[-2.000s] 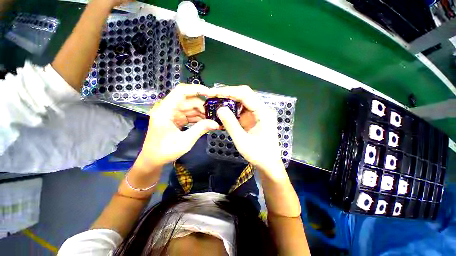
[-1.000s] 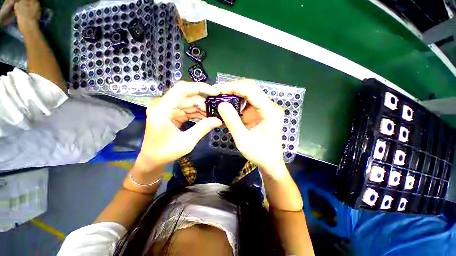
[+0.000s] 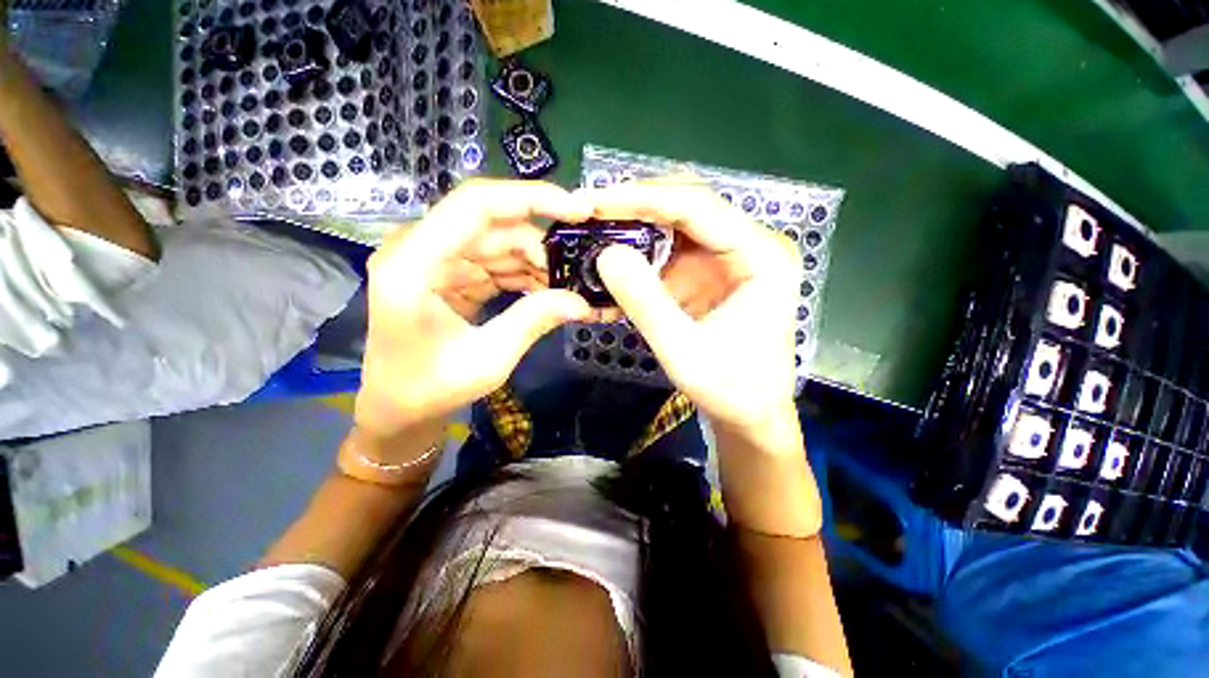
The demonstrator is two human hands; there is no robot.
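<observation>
A glossy black housing [image 3: 573, 252] is held up in front of me between both hands, above the near edge of a clear blister tray of dark discs [image 3: 811, 239]. My left hand [image 3: 451, 298] grips its left side with thumb and fingers. My right hand [image 3: 709, 298] grips its right side, with the thumb pressed on the round centre, partly hiding it. A second clear tray of discs [image 3: 252, 146] lies to the left with several black housings [image 3: 302, 56] on top.
Two loose housings [image 3: 526, 146] lie between the clear trays, below a tan block [image 3: 515, 24]. A black compartment tray [image 3: 988, 311] with white square pieces [image 3: 1069, 303] stands at right. A co-worker's arm [image 3: 66, 159] is at left. A green belt [image 3: 928, 53] runs beyond the white edge.
The view has shifted, so the trays sit higher and the black tray farther right. Both hands still hold the housing, with the right thumb on it. The white-topped container has left the view.
</observation>
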